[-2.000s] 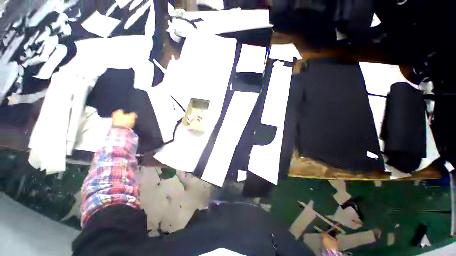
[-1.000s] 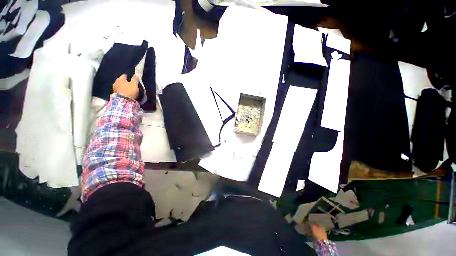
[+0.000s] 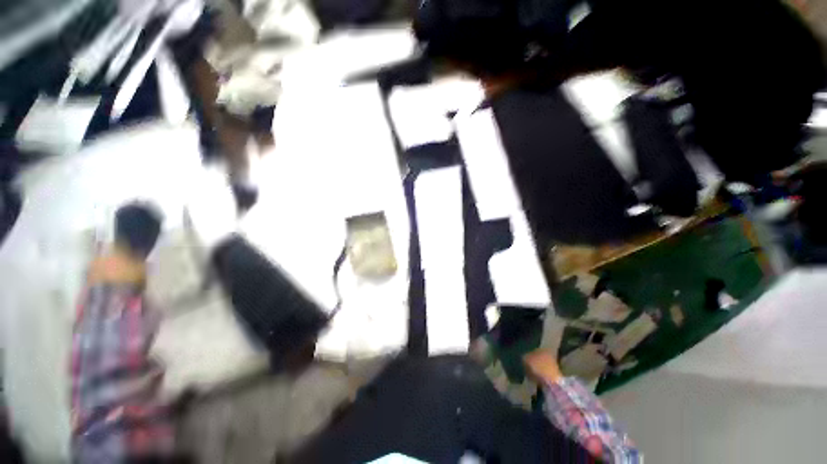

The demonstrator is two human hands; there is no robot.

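Note:
The frame is blurred. My left hand (image 3: 118, 269), in a plaid sleeve, is at the left over white paper (image 3: 54, 204). It appears closed on a small dark fabric piece (image 3: 138, 227) that shows beyond the fingers. A black rolled bundle (image 3: 263, 294) lies on the paper to its right, untouched. My right hand (image 3: 544, 365) hangs low at the lower right, near the table's front edge. It is small and blurred, its fingers are unclear, and no held thing shows.
A small tan box (image 3: 370, 246) sits on white paper at the centre. Slim black stacks topped with white paper (image 3: 441, 263) lie beside it. A wide black stack (image 3: 562, 172) and another roll (image 3: 660, 159) lie right. Scraps (image 3: 626, 335) litter the green floor (image 3: 703, 276).
My left hand has left the spot where it lay on black fabric, moving left and lower in view with a dark piece. My right hand is higher and further left in view. The camera has turned.

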